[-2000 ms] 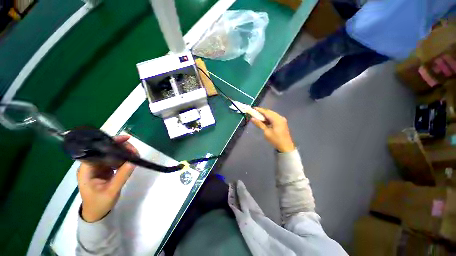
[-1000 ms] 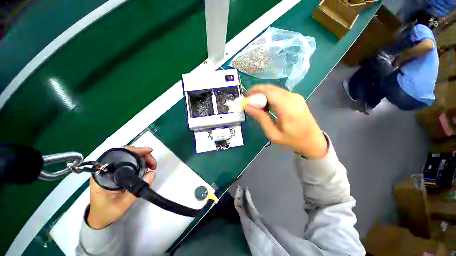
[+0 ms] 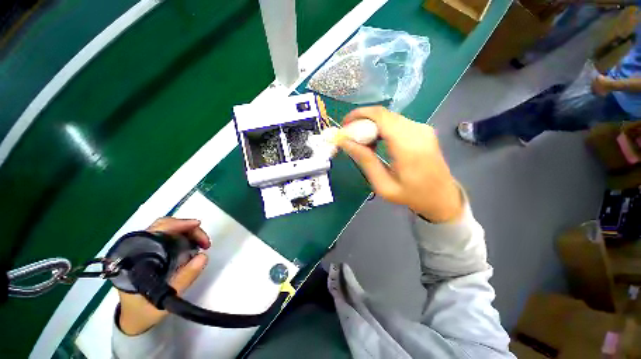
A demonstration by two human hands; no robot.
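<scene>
The white screw feeder point(image 3: 285, 175) stands on the green bench, its two open compartments holding small metal screws point(image 3: 268, 151). My right hand point(image 3: 415, 165) grips a small white-yellow handled item point(image 3: 360, 132), its pale end over the right compartment's edge; whether it touches the screws I cannot tell. My left hand point(image 3: 165, 280) is around the black electric screwdriver point(image 3: 144, 261), which hangs from a shiny carabiner point(image 3: 41, 275) over the white work board point(image 3: 228, 263). The screwdriver hides part of my left hand. A thick black cord curves from its top towards the board's right edge.
A clear bag of screws point(image 3: 372, 66) lies behind the feeder, beside a white post point(image 3: 281, 49). A cardboard tray point(image 3: 460, 12) sits at the bench's far end. A person in blue point(image 3: 610, 90) is across the grey floor. Brown cartons point(image 3: 573, 319) stand at the right.
My right hand has brought the white-yellow item from the bench edge to the feeder's right compartment. The screwdriver now hangs more upright in my left hand. The person in blue has changed posture.
</scene>
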